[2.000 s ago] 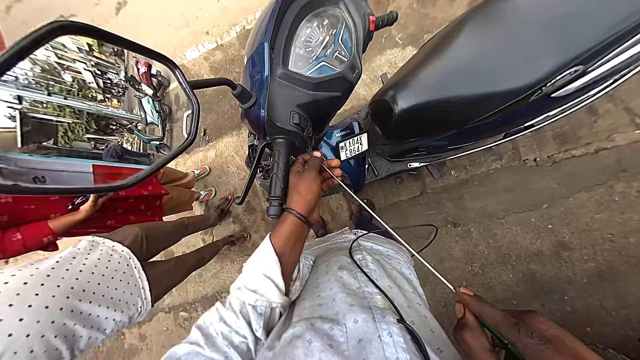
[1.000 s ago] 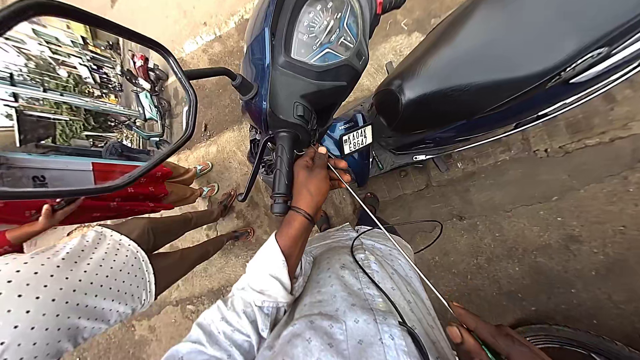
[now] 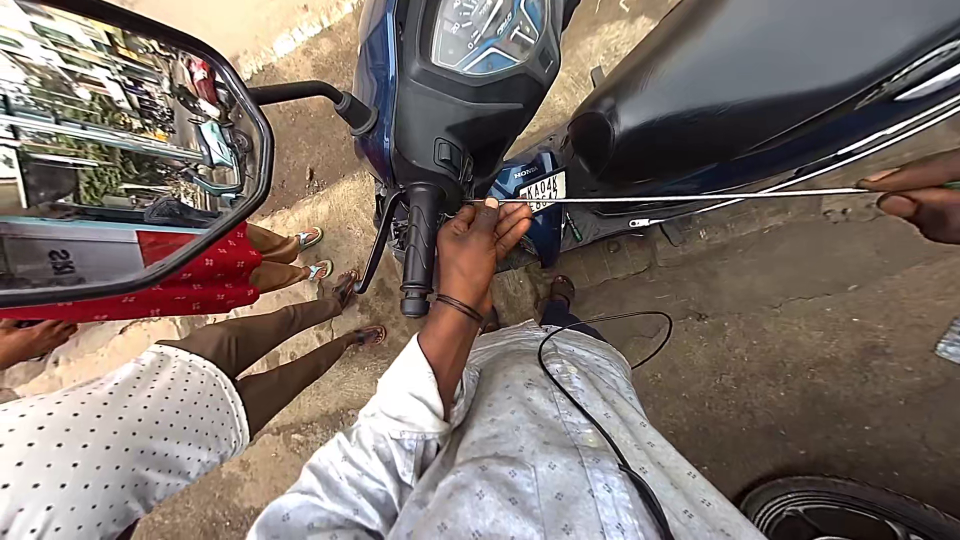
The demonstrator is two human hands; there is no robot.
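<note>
A Honda scooter stands ahead, its black handlebar grip (image 3: 421, 247) and brake lever (image 3: 379, 240) pointing toward me. Beside the grip, my left hand (image 3: 480, 240) pinches the tip end of a long thin metal rod (image 3: 675, 196) near the inner end of the grip. The rod runs nearly level across the view to my right hand (image 3: 919, 195), whose fingers hold its other end at the right edge; a bit of green shows there. Exactly what the tip touches by the grip is hidden. A green-handled tool (image 3: 574, 227) lies on the scooter's footboard.
The scooter's mirror (image 3: 259, 142) reaches out at upper left, and its black seat (image 3: 712, 97) fills the upper right. Two people stand at left, one in a dotted white top (image 3: 120, 427). A black cable (image 3: 577, 405) hangs over my shirt. A wheel (image 3: 832, 510) is at lower right.
My right hand has moved up and outward to the right edge, and the rod has swung from slanting downward to nearly level. My left hand stays beside the grip.
</note>
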